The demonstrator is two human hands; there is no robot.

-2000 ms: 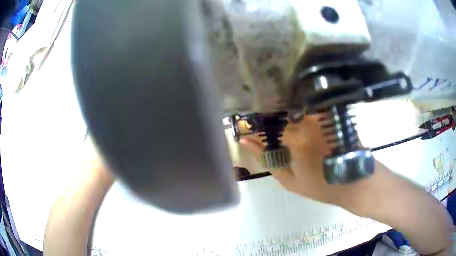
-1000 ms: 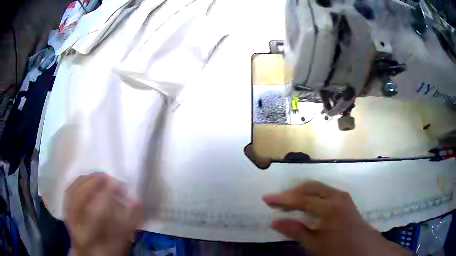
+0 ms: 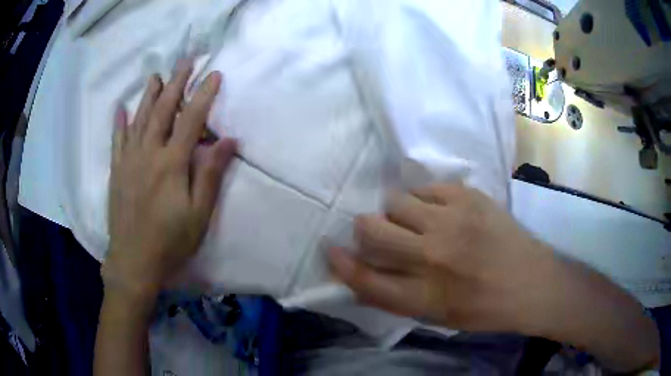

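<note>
A large white fabric piece (image 3: 287, 88) with crossing seam lines lies on the table's left and centre and hangs over the near edge. My left hand (image 3: 158, 161) lies on it with fingers spread, palm down; a small dark spot shows by the thumb. My right hand (image 3: 434, 250) is on the fabric's lower right, fingers bent and blurred; the frame does not show clearly whether it pinches the cloth.
The sewing machine head (image 3: 614, 51) is at the upper right. The cream machine bed (image 3: 566, 161) with a speckled metal plate (image 3: 517, 81) and a yellow-green bit is beside the fabric. Blue material (image 3: 228, 327) is below the table's near edge. Dark cloth is at the left.
The view has shifted left, away from the machine. The white fabric now spreads over the middle of the table. Both hands have moved up onto it, the left with fingers spread.
</note>
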